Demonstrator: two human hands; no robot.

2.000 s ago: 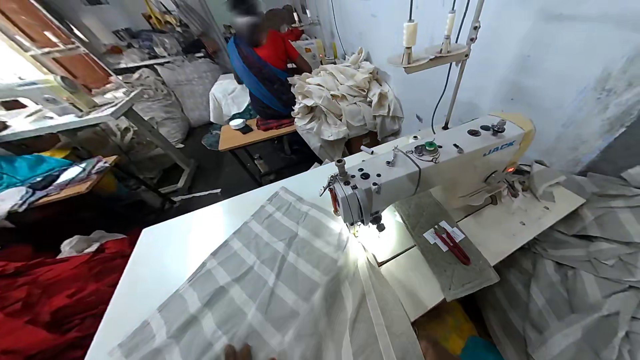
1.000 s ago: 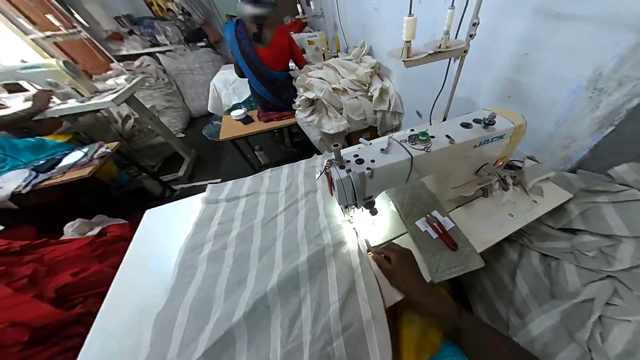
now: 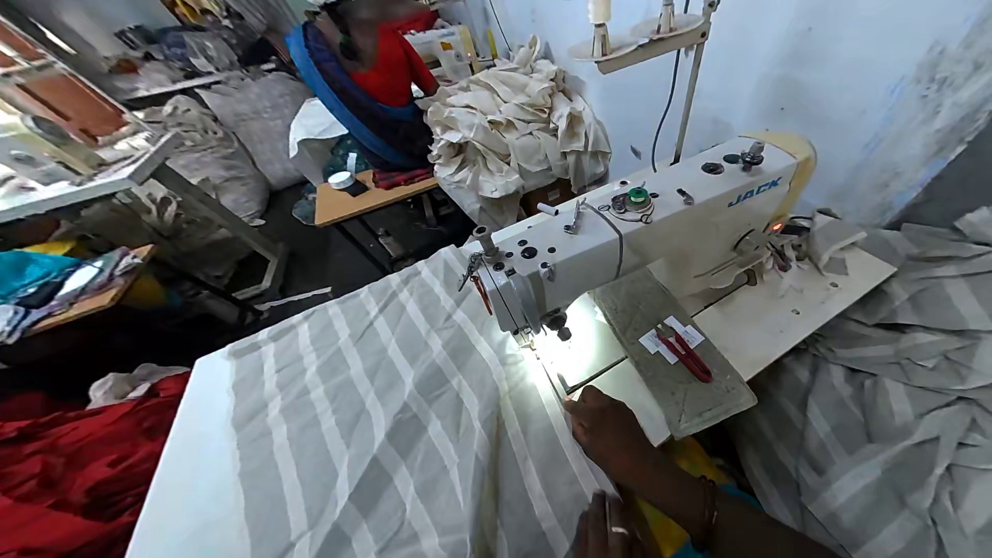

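Note:
Grey cloth with white stripes (image 3: 372, 403) lies over the white sewing table (image 3: 178, 473), its right edge running under the lit needle area of a Jack sewing machine (image 3: 643, 209). My right hand (image 3: 608, 426) pinches that edge just in front of the needle. Lower down, at the bottom of the view, my left hand (image 3: 608, 531), with a ring on one finger, rests at the same edge; its fingertips are partly cut off, so its grip cannot be told. Red-handled thread snips (image 3: 683, 353) lie on white labels on a grey pad (image 3: 697, 395) right of the needle.
More striped cloth (image 3: 891, 372) is heaped at the right. Red cloth (image 3: 77, 457) lies at the lower left. Thread cones (image 3: 599, 12) stand on a holder behind the machine. A co-worker (image 3: 372, 77) sits beyond, beside a pile of cream cloth (image 3: 515, 124) and a small wooden table (image 3: 372, 203).
The striped cloth has shifted and spread across the table. My right hand has come to the cloth edge near the needle since the first frame. My left hand shows at the bottom now.

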